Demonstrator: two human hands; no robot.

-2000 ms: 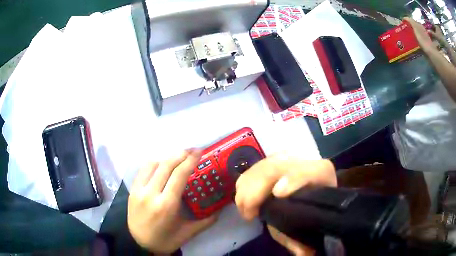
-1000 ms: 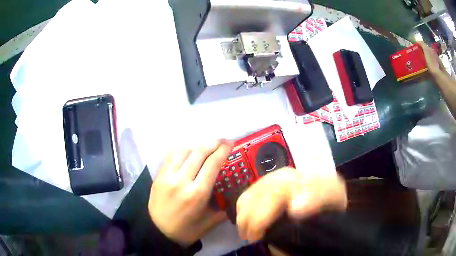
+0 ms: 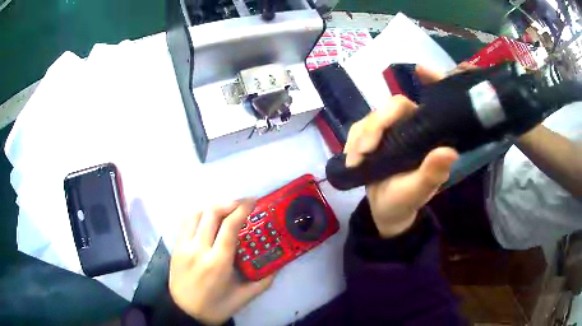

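Observation:
A red radio [image 3: 281, 232] lies face up on white sheets, its round black speaker toward the right and its number keys toward the left. My left hand [image 3: 214, 261] grips its left end. My right hand [image 3: 399, 165] holds a thick black electric screwdriver [image 3: 440, 127] with a pale label. The screwdriver slants down to the left and its thin bit is at the radio's upper right corner. Whether the bit touches a screw is too small to tell.
A screw feeder [image 3: 255, 95] stands behind the radio. A black radio [image 3: 101, 219] lies at the left. Two more radios lie right of the feeder, partly hidden, near sticker sheets [image 3: 338, 46]. Another person's arm [image 3: 552, 153] and a red box [image 3: 504, 54] are at the right.
The screwdriver and my right hand have risen from low over the radio's right part to its upper right corner. My left hand still holds the radio. The camera view has shifted.

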